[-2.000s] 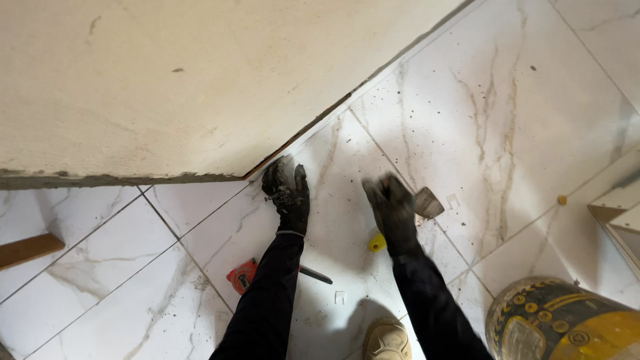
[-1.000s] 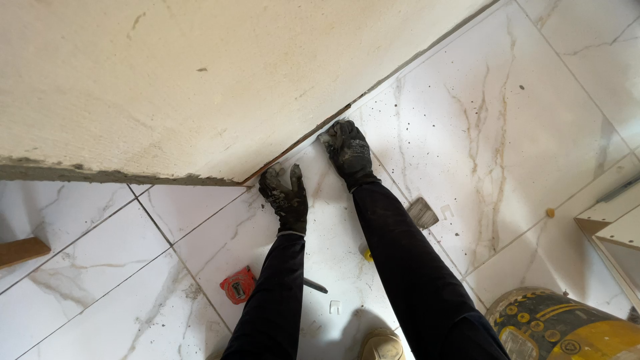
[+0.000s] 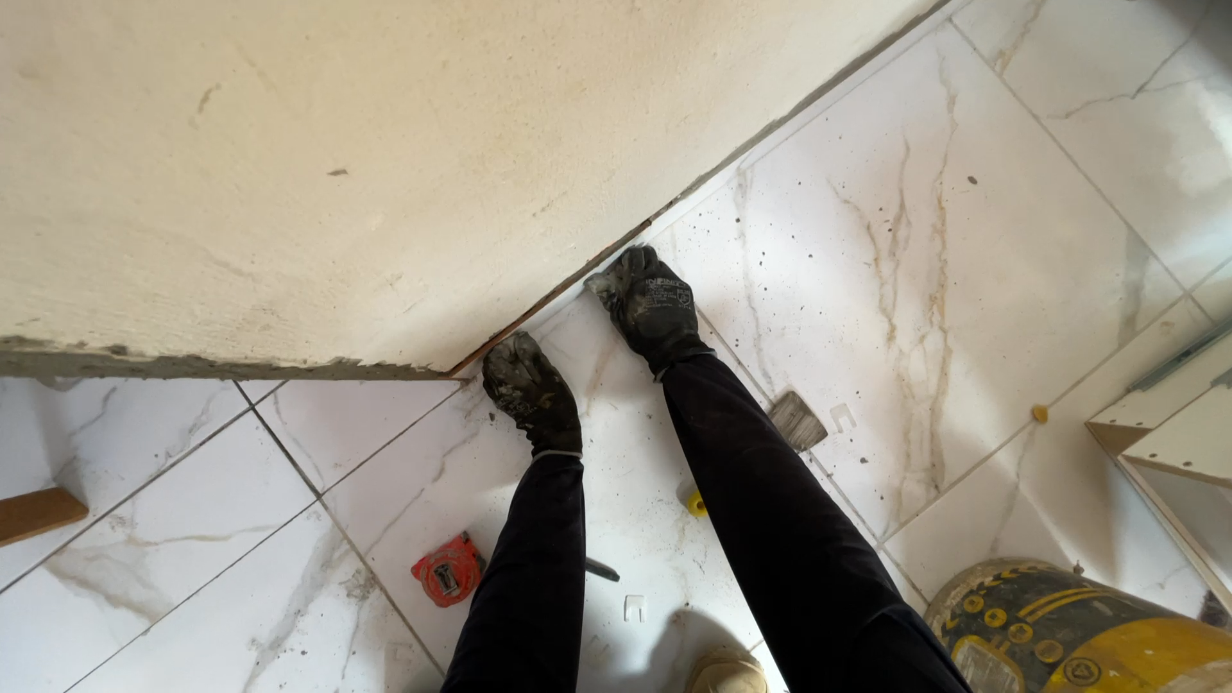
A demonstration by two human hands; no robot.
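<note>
My left hand [image 3: 532, 393], in a dirty black work glove, presses with bent fingers at the foot of the cream plastered wall [image 3: 318, 183], near its corner. Up and to the right, my right hand [image 3: 651, 300], gloved alike, has its fingers curled against a white strip [image 3: 693, 202] along the wall base. Whether either hand grips the strip cannot be told. A red tape measure [image 3: 449, 570] lies left of my left forearm. Beside my right forearm is a grey-brown flat block or blade [image 3: 797, 421]. Partly behind the same sleeve is a small yellow object [image 3: 695, 502].
Marble-look floor tiles [image 3: 866, 269] bear scattered grit. A yellow and black bucket [image 3: 1068, 626] is at the lower right, below a white board unit [image 3: 1174, 433]. A wood piece [image 3: 38, 516] lies far left. Small white clips [image 3: 634, 607] and a shoe tip [image 3: 729, 672] are near my arms.
My right hand has moved from over the tiles to the foot of the wall, then a little farther right along it. My left hand has stayed near the wall corner.
</note>
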